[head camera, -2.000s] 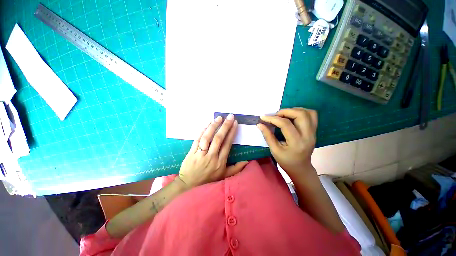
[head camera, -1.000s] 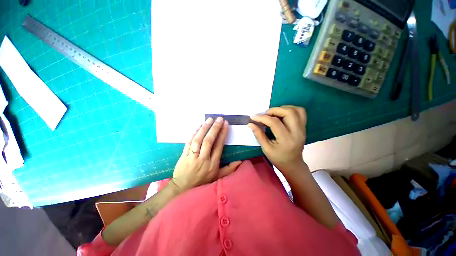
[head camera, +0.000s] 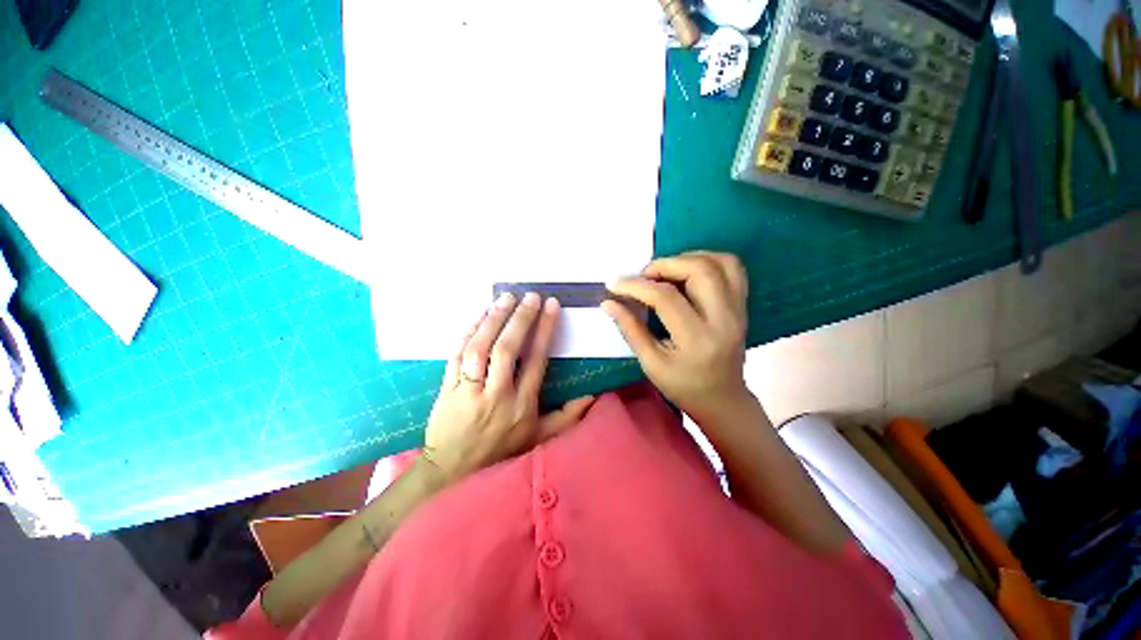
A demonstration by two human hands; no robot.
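Observation:
A large white sheet (head camera: pixel 507 163) lies on the green cutting mat. A short dark ruler (head camera: pixel 578 294) lies flat across the sheet near its front edge. My left hand (head camera: pixel 498 363) lies on the sheet, with the fingertips on the left part of the ruler. It presses the ruler rather than gripping it. My right hand (head camera: pixel 691 328) has its thumb and fingertips pinched together at the ruler's right end, which they partly hide. I cannot tell if the fingers hold the ruler or a thin tool.
A long steel ruler (head camera: pixel 207 178) and a white card strip (head camera: pixel 78 238) lie left of the sheet. A calculator (head camera: pixel 857 119), a dark slim tool (head camera: pixel 988 144), a silvery tool (head camera: pixel 1020 156), yellow-green pliers (head camera: pixel 1067 150) and orange scissors (head camera: pixel 1122 56) are to the right.
The view has shifted, so the table things stand further left in the picture. My left fingers still press the ruler. My right hand stays at the ruler's right end.

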